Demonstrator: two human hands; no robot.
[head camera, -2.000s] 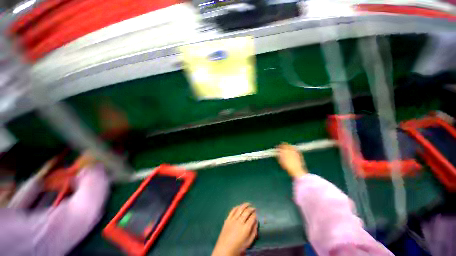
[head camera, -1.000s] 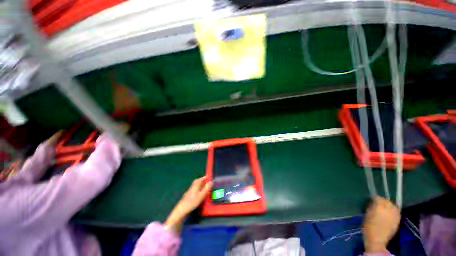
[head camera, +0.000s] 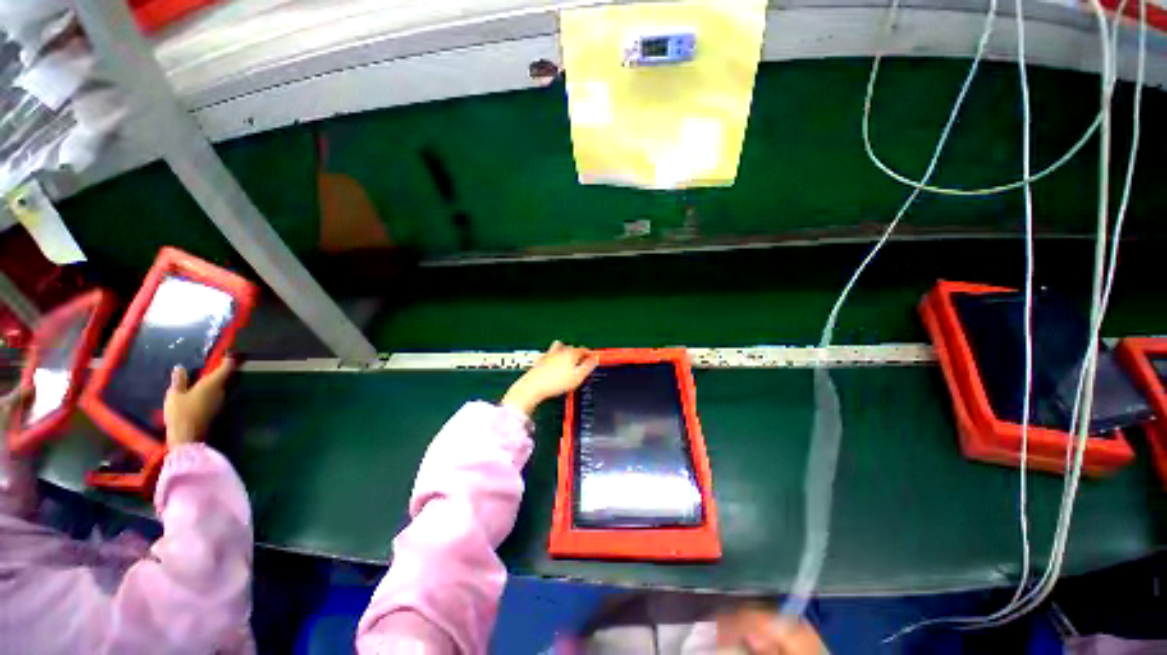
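Note:
A black tablet lies screen up in a red-orange foam tray on the dark green bench in front of me. A bright reflection crosses its lower screen. My left hand holds the tray's upper left corner. My right hand is blurred and cut off by the bottom edge, below and right of the tray. A white USB cable runs from above down to the right hand, which appears to pinch it. The cable's plug cannot be made out.
More cables hang at the right before another tray with a tablet. At the left, a person's hand holds a tilted tray; another tray is beside it. A metal post stands at left. A yellow sheet hangs from the shelf.
My left hand has moved from the tray's left side to its upper left corner. My right hand has moved left from the cable bundle with one cable. The screen's green patch is gone.

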